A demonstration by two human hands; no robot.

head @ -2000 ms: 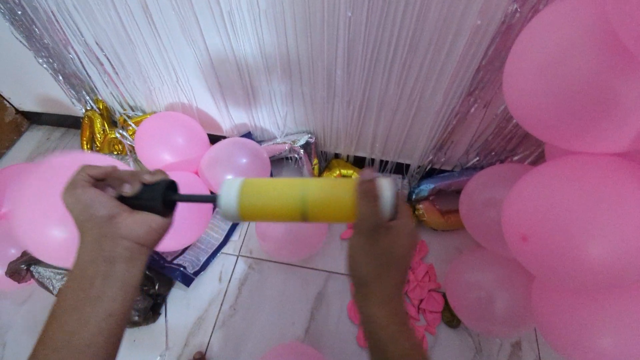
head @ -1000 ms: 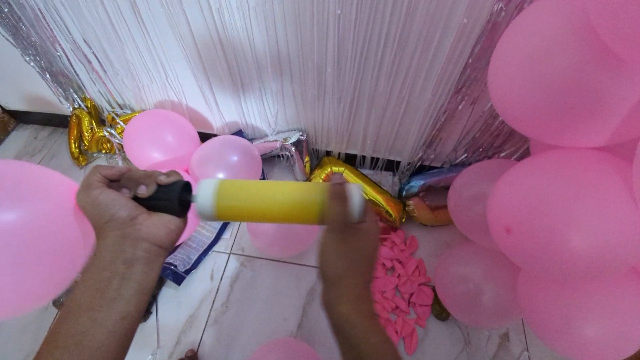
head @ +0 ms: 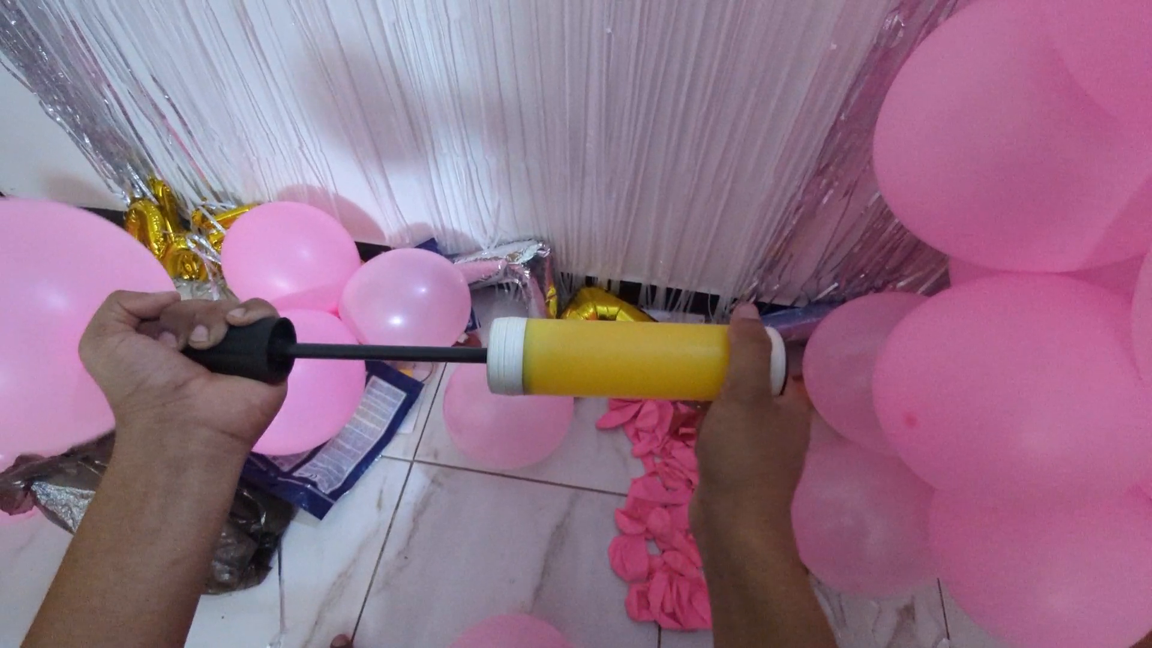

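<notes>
My left hand (head: 193, 369) is wrapped around the black handle (head: 256, 349) of a hand balloon pump. The black rod (head: 387, 352) stands well out of the yellow pump barrel (head: 621, 358), which has white ends and lies level across the view. Around the barrel's right end is my right hand (head: 756, 405), its thumb over the top; its fingers are mostly hidden. Deflated pink balloons (head: 657, 522) lie in a heap on the floor just left of my right forearm. Nothing can be made out on the pump's nozzle.
Large inflated pink balloons (head: 1008, 387) are clustered at the right. More pink balloons (head: 290, 256) lie at the left, near gold foil balloons (head: 166, 234), a blue printed packet (head: 351, 441) and a dark plastic bag (head: 247, 540). A silvery fringe curtain (head: 540, 126) hangs behind.
The pump's rod, hidden a second ago with the handle against the barrel, is now drawn far out. Both hands keep their hold on the pump.
</notes>
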